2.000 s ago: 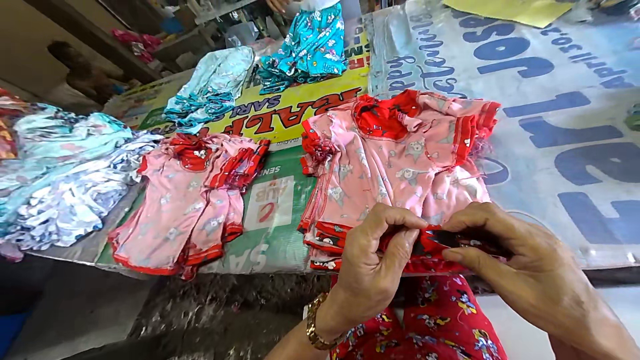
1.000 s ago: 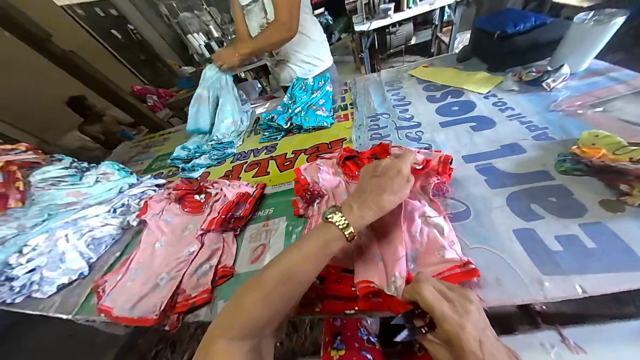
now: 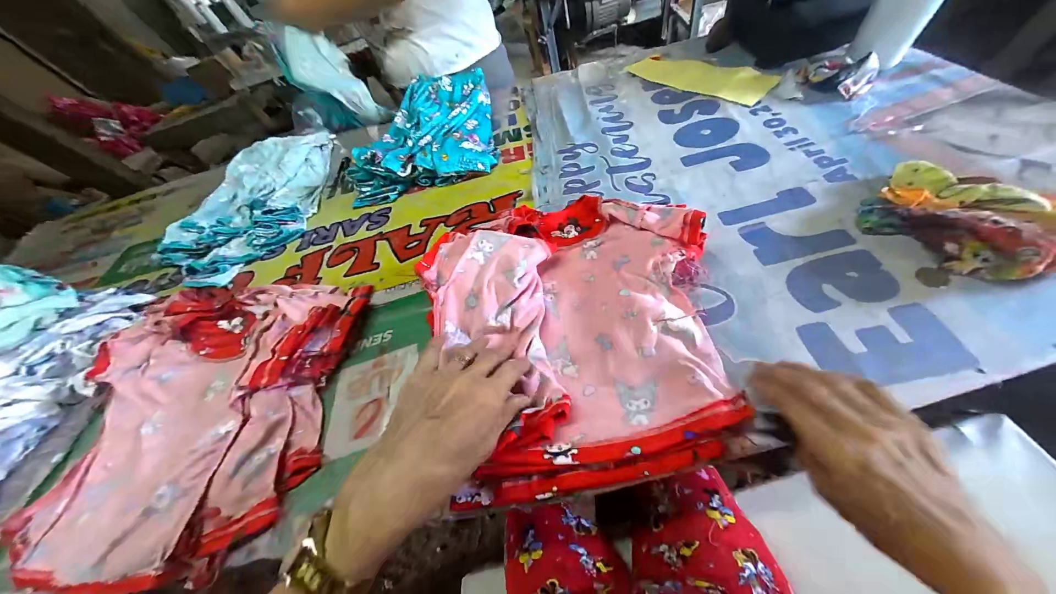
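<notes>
A stack of pink printed children's shirts with red trim [image 3: 652,330] lies at the front edge of the table. My left hand [image 3: 462,396], a gold watch on its wrist, rests with fingers spread on a partly folded pink shirt [image 3: 495,289] on the left of that stack. My right hand [image 3: 841,421] is just right of the stack's lower corner, slightly blurred, palm down, with nothing visible in it. A second pile of pink shirts with red trim [image 3: 173,429] lies to the left, apart from my left hand.
Pale teal garments [image 3: 264,190] and blue printed garments [image 3: 445,124] lie at the back, near a person in a white shirt [image 3: 445,41]. White and bluish garments [image 3: 49,355] are far left. A yellow cloth [image 3: 705,78] and a multicoloured cloth bundle [image 3: 965,219] lie on the tarpaulin-covered table [image 3: 833,280].
The black-handled tool seen in my right hand earlier is no longer visible. My left hand has moved from the top of the stack to its lower left. The other person's pale teal garment has shifted.
</notes>
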